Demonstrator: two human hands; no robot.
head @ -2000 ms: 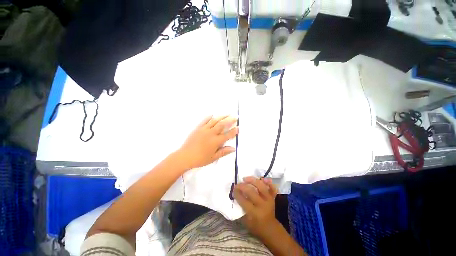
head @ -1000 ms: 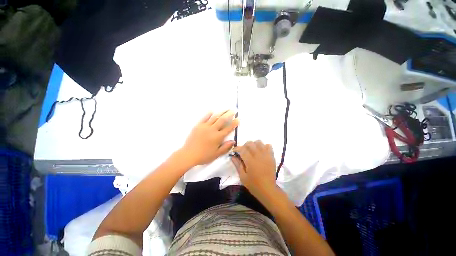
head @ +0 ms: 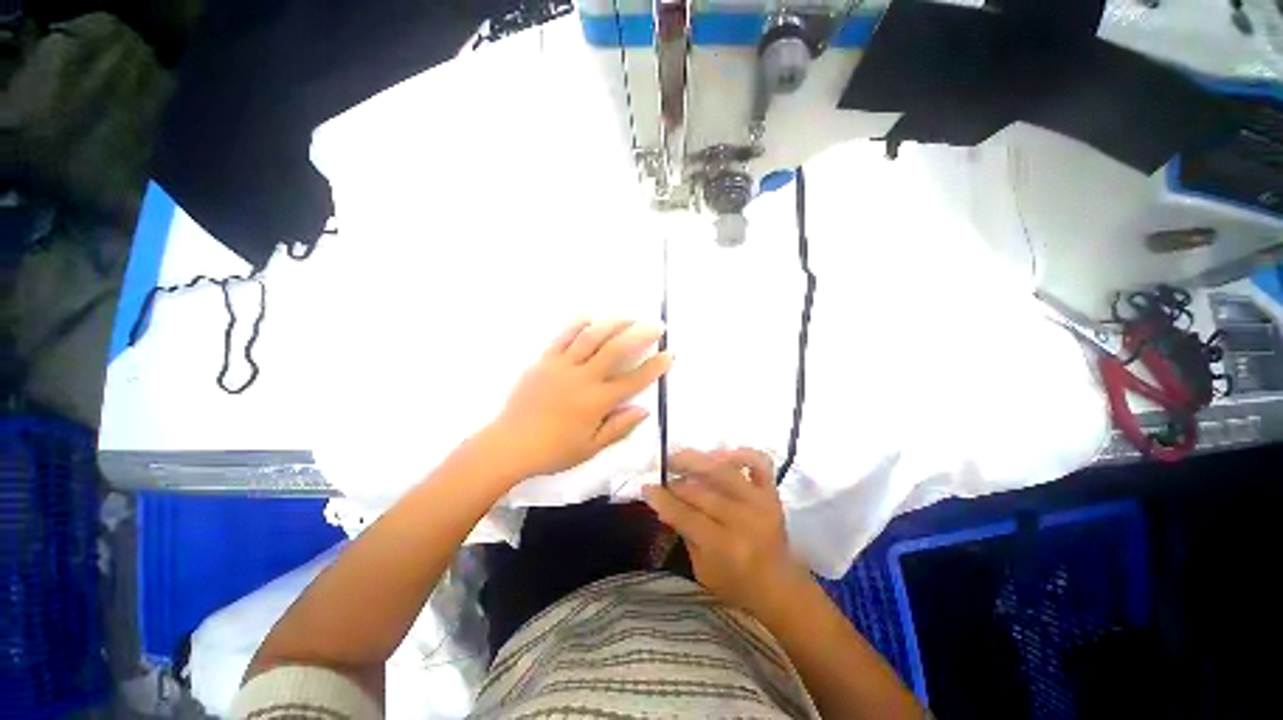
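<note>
The white fabric panel (head: 464, 267) is overexposed and spreads over the table under the machine head. A black cord (head: 664, 422) runs straight down it from below the presser foot (head: 673, 190). A second length of black cord (head: 808, 324) curves over the white to the right. My left hand (head: 580, 398) lies flat with fingers apart, fingertips at the left side of the straight cord. My right hand (head: 725, 513) is at the fabric's near edge, its fingers closed on the lower end of the straight cord.
Black cloth (head: 253, 127) lies at upper left, with a loose wavy cord (head: 239, 331) below it. Red-handled scissors (head: 1147, 408) lie at right under cord scraps. A control panel (head: 1238, 176) is at upper right. Blue crates (head: 901, 605) stand below the table.
Since one second ago my right hand has moved down along the cord, towards me, and more straight cord shows between the hands. My left hand has barely moved.
</note>
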